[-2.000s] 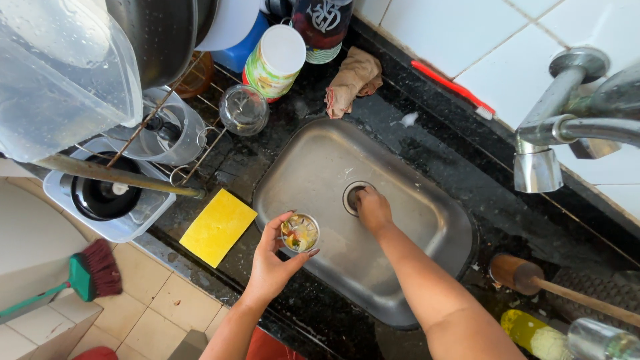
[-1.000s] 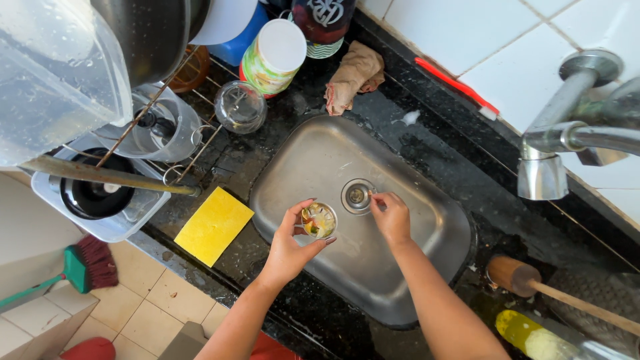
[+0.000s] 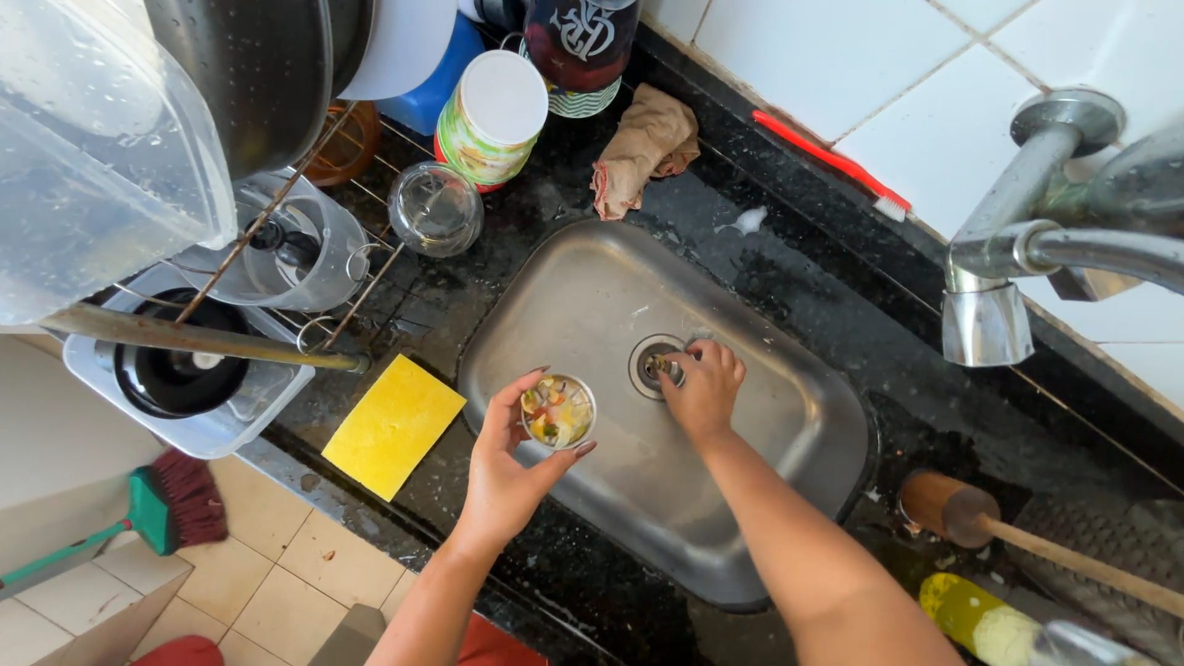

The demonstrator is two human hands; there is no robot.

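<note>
My left hand [image 3: 518, 453] holds a small round sink strainer [image 3: 559, 412] with food scraps in it, above the near-left side of the stainless steel sink [image 3: 592, 296]. Over the drain [image 3: 655, 366], my right hand [image 3: 708, 388] pinches a small metal piece [image 3: 668, 370] between thumb and fingers; its exact kind is unclear. A yellow cloth [image 3: 395, 427] lies on the black counter left of the sink.
The chrome faucet [image 3: 988, 314] juts from the tiled wall at right. A wire rack with containers stands at left. A brown rag [image 3: 646, 148], a red toothbrush [image 3: 832, 162], a wooden mallet [image 3: 948, 509] and a yellow-green bottle [image 3: 980, 615] surround the sink.
My right hand was down in the drain opening, then lifted just beside it, and is now over the drain with a small metal piece in its fingers. My left hand still holds the strainer.
</note>
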